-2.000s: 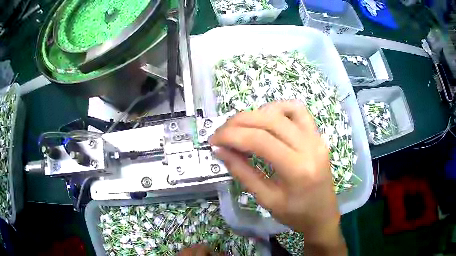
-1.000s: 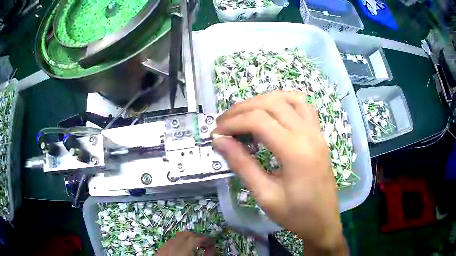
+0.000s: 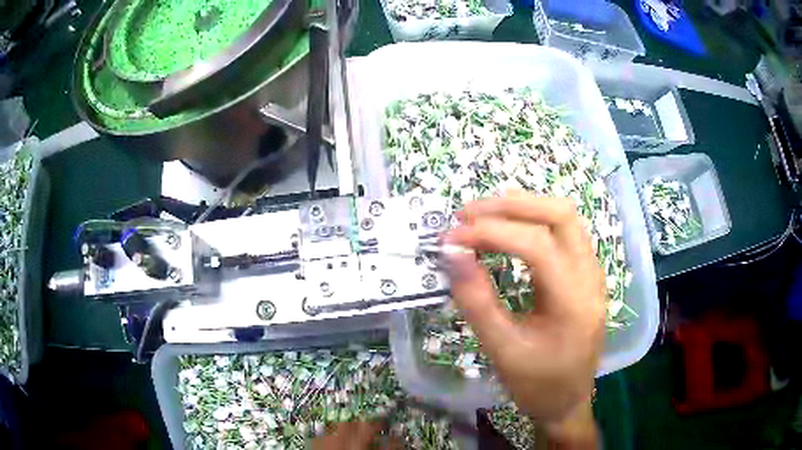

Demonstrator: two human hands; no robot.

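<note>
My right hand [image 3: 536,290] comes in from the lower right. Its thumb and fingertips pinch a small pale workpiece [image 3: 450,250] at the right end of the silver fixture [image 3: 330,255]. The fingers hide much of the piece. A bright green line [image 3: 354,224] stands at the fixture's slot, below the feed track [image 3: 343,132]. My left hand [image 3: 347,436] is blurred and cut off by the bottom edge, over the lower bin [image 3: 163,395]. What its fingers hold cannot be made out.
A large translucent bin [image 3: 637,290] heaped with white-and-green pieces stands right of the fixture. A bowl feeder [image 3: 211,149] is upper left, with a pneumatic cylinder [image 3: 145,259] below it. A long bin [image 3: 37,255] is at the left edge. Small clear boxes [image 3: 714,202] stand at the right.
My right hand has moved right, from the slot to the fixture's right end, and uncovered more screw heads. My left hand moved left, then slightly right and lower. The view has shifted slightly.
</note>
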